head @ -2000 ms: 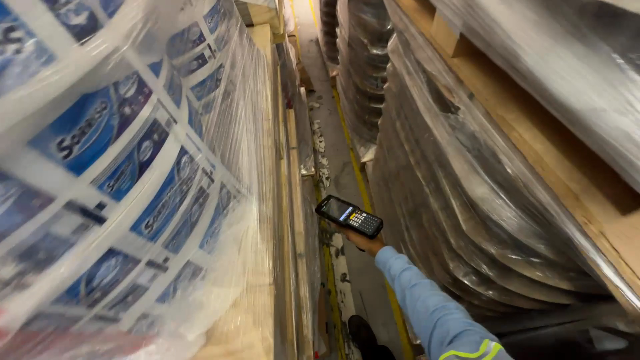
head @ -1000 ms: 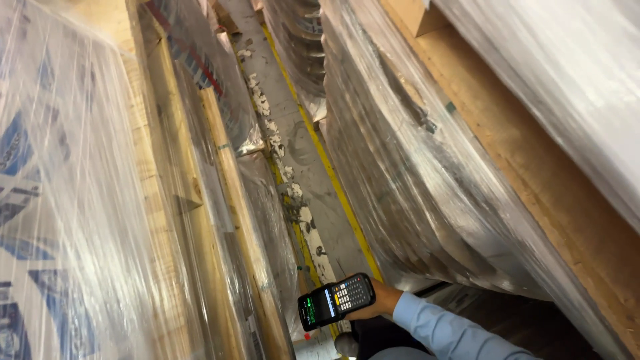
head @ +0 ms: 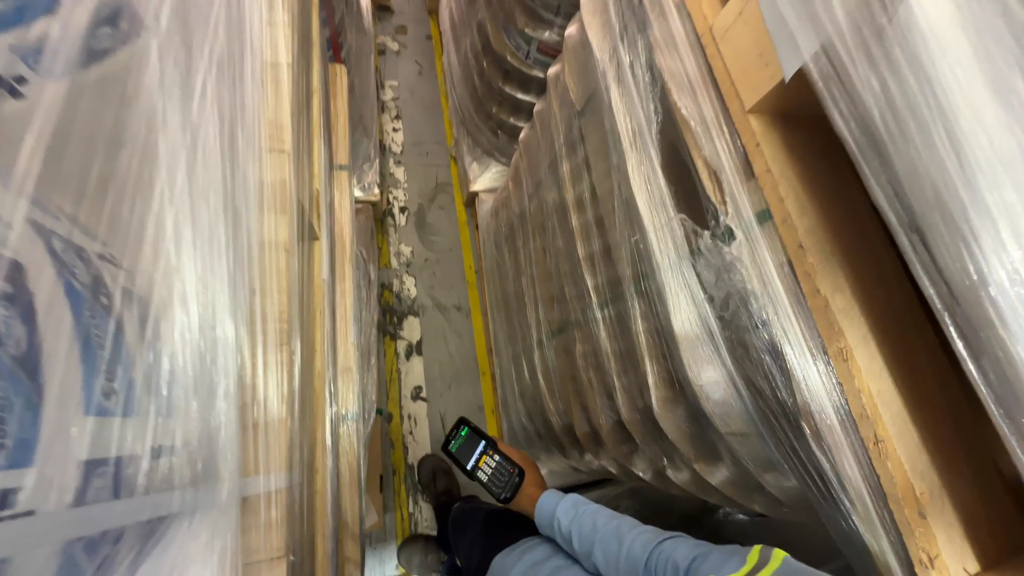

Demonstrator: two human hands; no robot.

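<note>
Low in the head view, my right hand (head: 528, 480) is closed around a black handheld mobile computer (head: 483, 460) with a lit screen and a keypad. The device faces up and tilts toward the upper left, above my legs and dark shoes (head: 438, 478). A light blue sleeve with a yellow-green reflective band (head: 760, 560) covers that arm. My left hand is out of view.
Stretch-wrapped stacks (head: 608, 288) line the right, beside a wooden pallet (head: 864, 384). Wrapped blue-and-white packs (head: 104, 320) and wooden boards (head: 276, 320) stand left. Between them runs a narrow grey floor (head: 444, 264) with a yellow line (head: 468, 264) and peeling white paint (head: 412, 360).
The view has shifted along the narrow gap, and both shoes now show. My right hand still holds the handheld computer, whose angle has changed.
</note>
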